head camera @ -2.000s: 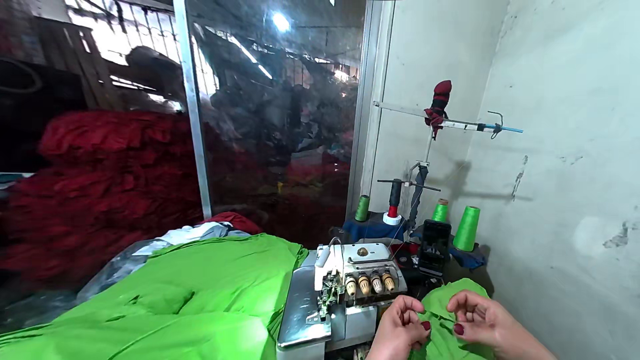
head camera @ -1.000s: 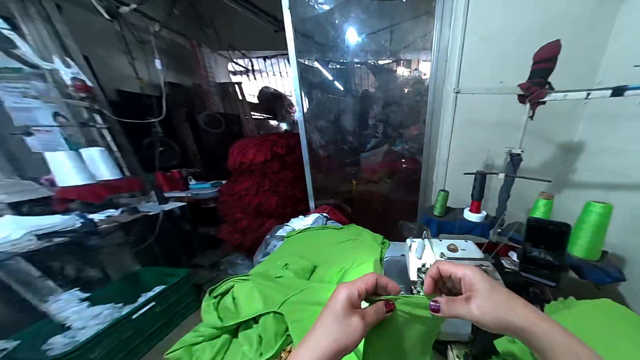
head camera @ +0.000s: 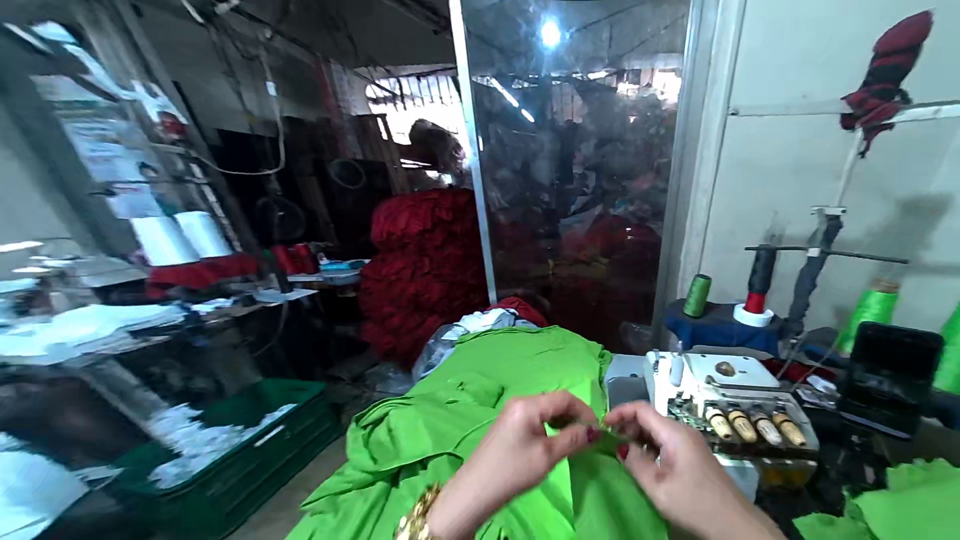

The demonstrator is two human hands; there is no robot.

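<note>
Lime-green knit fabric (head camera: 480, 420) lies in a loose heap in front of me and hangs below my hands. My left hand (head camera: 525, 442), with a gold bracelet at the wrist, pinches an edge of it between thumb and fingers. Close by on the right, my right hand (head camera: 667, 457) pinches the same edge; both sets of fingertips are slightly blurred. Just beyond my right hand stands a white overlock sewing machine (head camera: 735, 375) with several tension dials. More green fabric (head camera: 900, 499) lies at the lower right.
Green thread cones (head camera: 697, 295) and a black phone-like device (head camera: 889, 379) stand around the machine. Stacked dark red fabric (head camera: 424, 274) rises beside a transparent partition (head camera: 570, 202). At left are a green plastic crate (head camera: 247, 457) holding white scraps and a workbench (head camera: 97, 345) with white cloth and white thread cones (head camera: 184, 240).
The view has swung left since the oldest frame. My hands, earlier over the green fabric right of the machine, now hold a fabric edge to its left.
</note>
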